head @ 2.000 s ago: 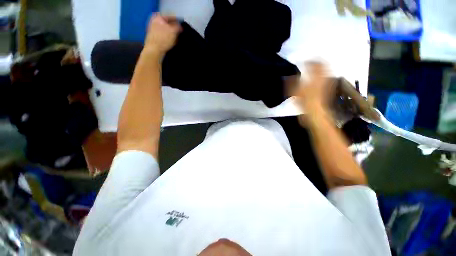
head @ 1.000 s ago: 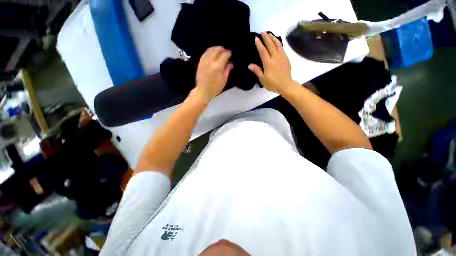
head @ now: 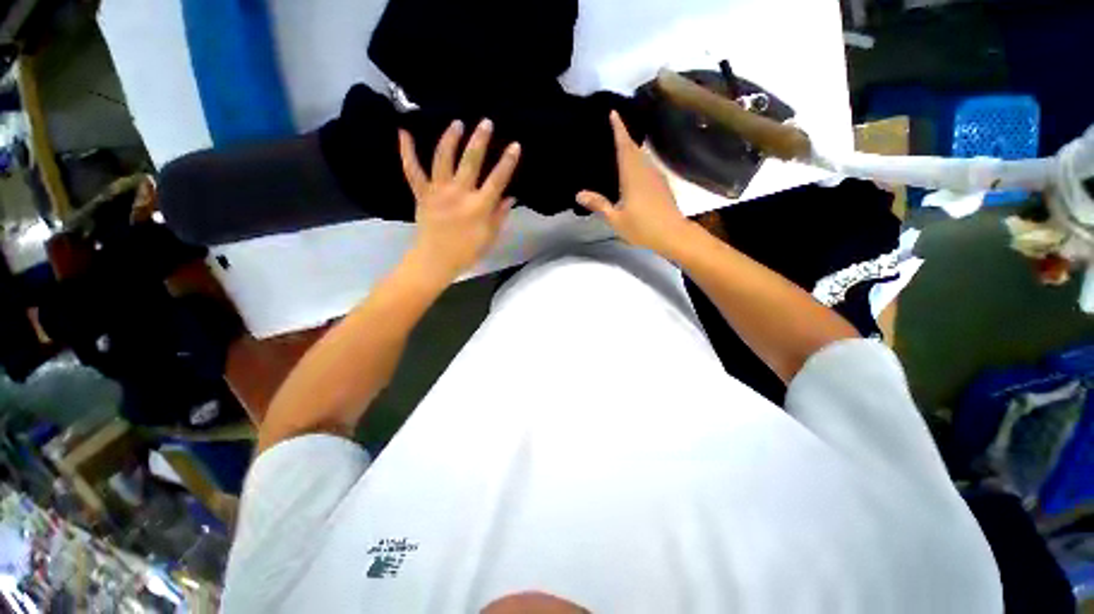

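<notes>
The black garment lies over the dark grey padded pressing form, whose rounded left end is bare. A small bit of white lace trim shows at the garment's left. My left hand lies on the garment's near part with fingers spread. My right hand rests at the garment's right end, thumb apart from the fingers. Neither hand grips cloth that I can see. The steam iron stands on the table just right of the garment, its tan handle uppermost.
A whitish wrapped hose runs right from the iron. A blue strip crosses the white table at the left. Black garments with white lace hang below the table's right edge. A blue plastic basket is beyond at the right.
The iron, first blurred at my right hand, now stands on the table. Both hands have come onto the garment; since one second ago my left fingers have spread. The view has turned.
</notes>
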